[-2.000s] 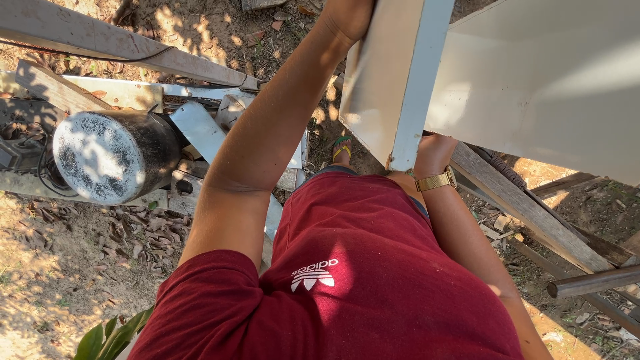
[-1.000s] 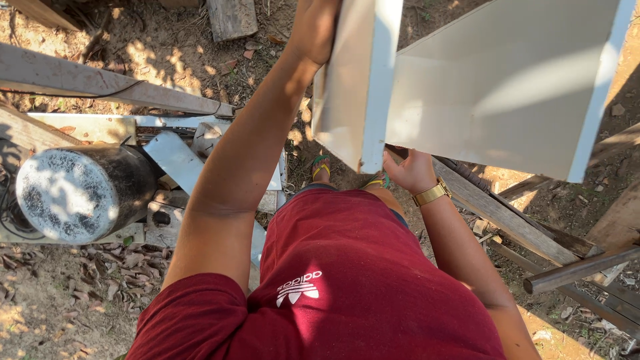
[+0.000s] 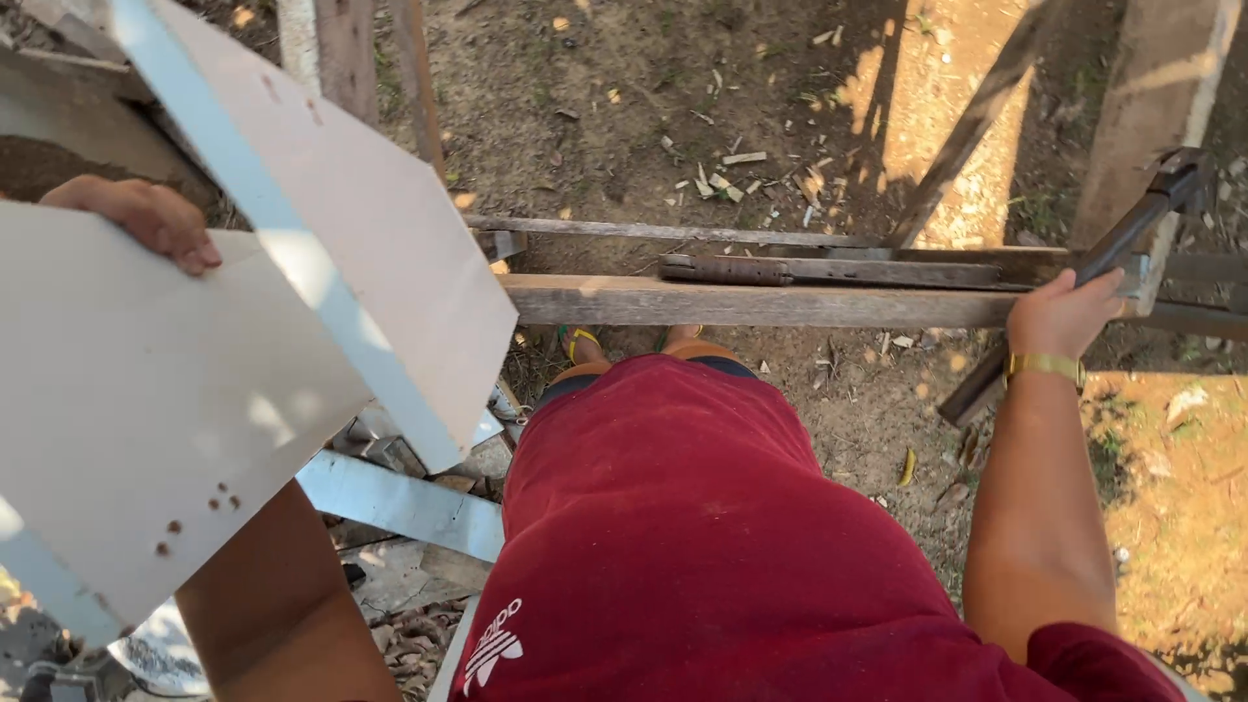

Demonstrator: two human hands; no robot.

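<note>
My left hand (image 3: 146,219) grips an edge of a large white sheet panel (image 3: 166,370) with pale blue edge strips at the left. Small brown spots mark its lower part. My right hand (image 3: 1063,312), below a gold wristwatch, is closed around the dark handle of a hammer (image 3: 1092,253) at the right. The hammer's head points up and away, and its handle end hangs toward me. Just left of that hand, a machete-like tool with a wrapped brown handle (image 3: 726,270) lies along a wooden beam (image 3: 760,304).
Wooden posts and a slanting board (image 3: 975,127) stand beyond the beam. Wood chips (image 3: 721,185) litter the dirt. A pale blue strip (image 3: 405,502) and rubble lie at lower left, beside dry leaves. My feet in flip-flops show under the beam.
The view has swung strongly to the right. My right hand, earlier near the panel's lower corner, now holds a hammer. The panel is now at the left, held by my left hand.
</note>
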